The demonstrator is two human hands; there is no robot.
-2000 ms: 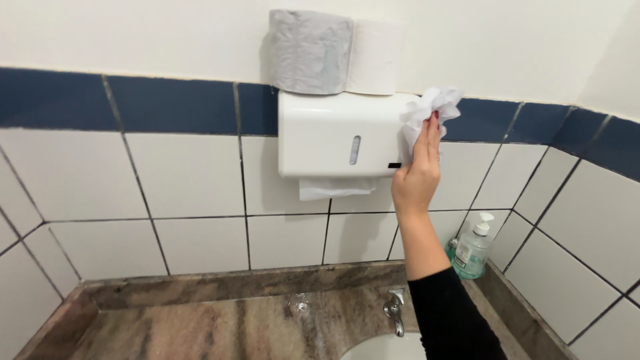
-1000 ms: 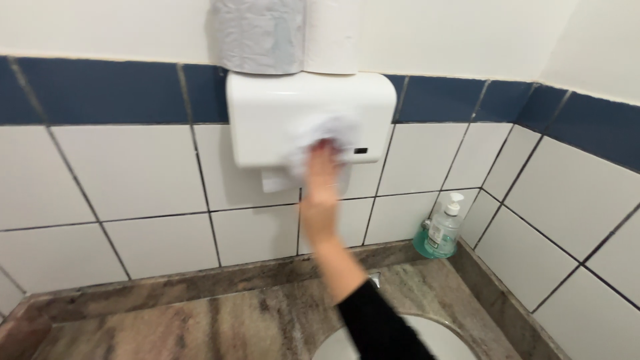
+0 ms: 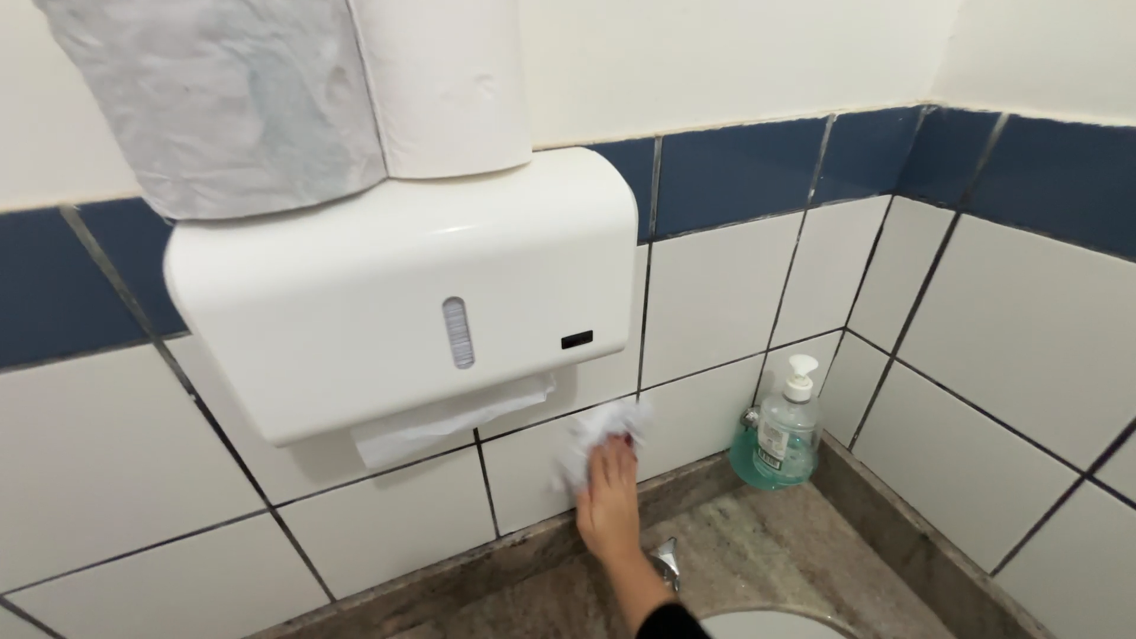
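Observation:
My right hand (image 3: 611,497), in a black sleeve, holds a crumpled white paper towel (image 3: 596,437) against or just in front of the white wall tiles, low and to the right of the dispenser. The white plastic paper towel dispenser (image 3: 399,293) is mounted on the wall, and a folded paper towel (image 3: 453,422) hangs from its underside. On its top stand a grey-wrapped roll (image 3: 266,106) and a white paper roll (image 3: 444,84). My left hand is out of view.
A clear pump bottle (image 3: 785,439) with green liquid stands in the counter's back corner. A chrome faucet (image 3: 667,561) is beside my wrist, behind the white sink basin (image 3: 772,625). A stone backsplash ledge (image 3: 692,484) runs along the wall above the stone counter (image 3: 754,537).
My right hand and the crumpled towel have moved from the dispenser's front down to the wall tiles below and right of it. The view has come nearer to the dispenser.

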